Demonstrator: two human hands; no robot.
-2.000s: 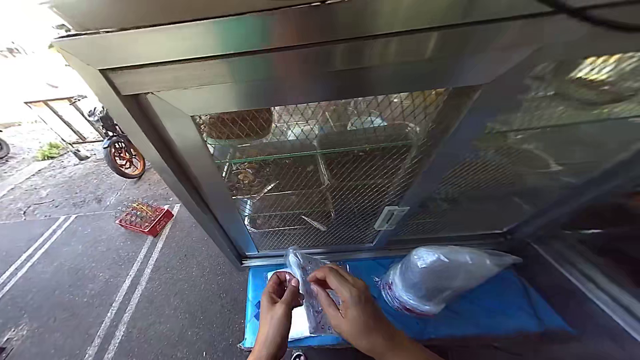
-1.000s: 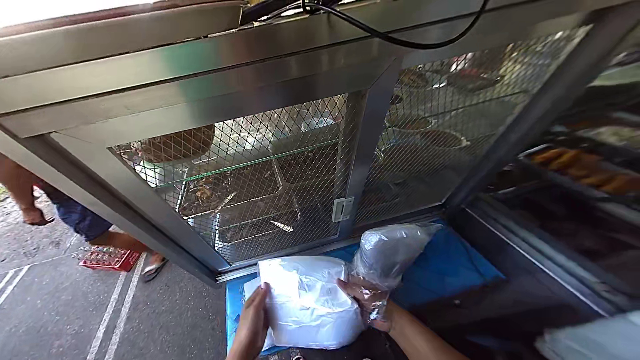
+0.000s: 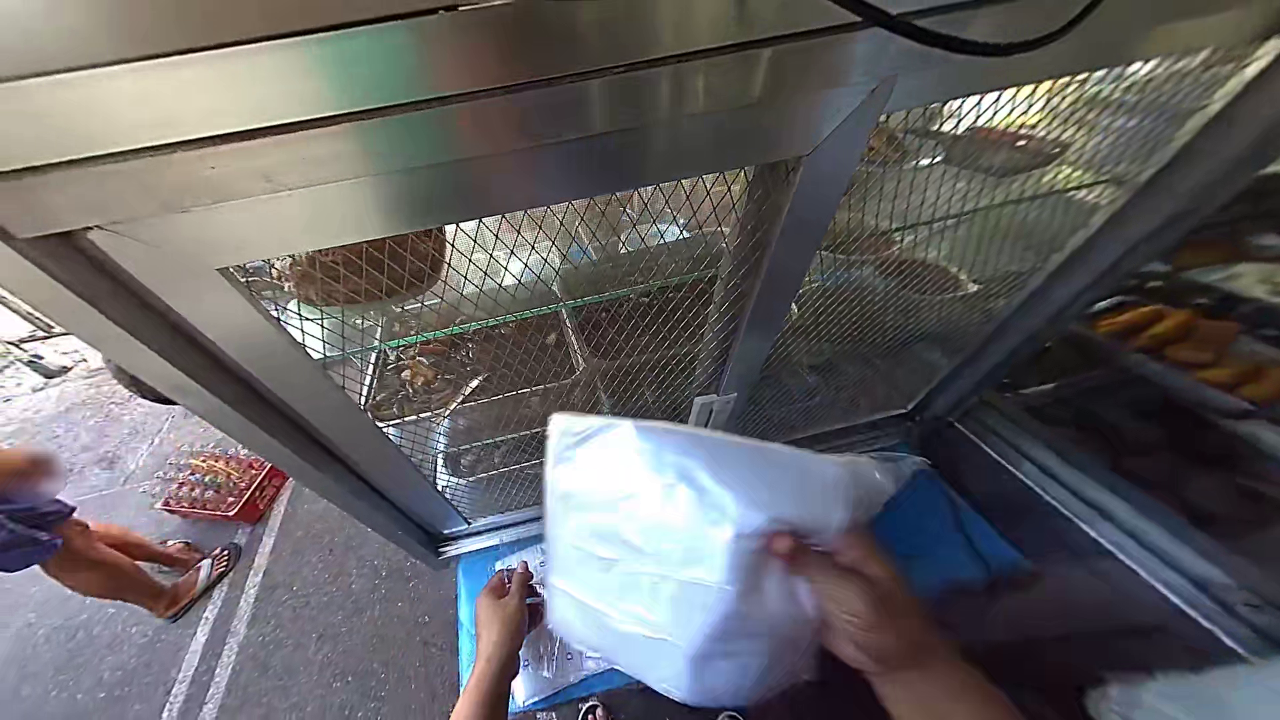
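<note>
A white plastic bag or sheet [image 3: 660, 550] is gripped at its right side by my right hand [image 3: 860, 600], its thumb on top; the hand is blurred. My left hand [image 3: 505, 610] is at the bag's lower left, fingers bent, over clear plastic packaging [image 3: 555, 665]. Whether it holds any of that plastic cannot be told. Beneath both lies a blue surface [image 3: 925, 530]. Another clear plastic bag [image 3: 895, 465] shows partly behind the white one.
A metal-framed display case [image 3: 600, 240] with mesh panels and trays of food stands just ahead. At right are yellow-orange food pieces [image 3: 1190, 340] on a tray. A person in sandals [image 3: 120, 560] stands at left near a red crate of bottles [image 3: 220, 485]. A black cable [image 3: 960, 45] hangs above.
The white bag, held between both hands a second ago, is now raised in my right hand. My left hand has come away from its edge. The person at left now stands bent-armed beside the crate.
</note>
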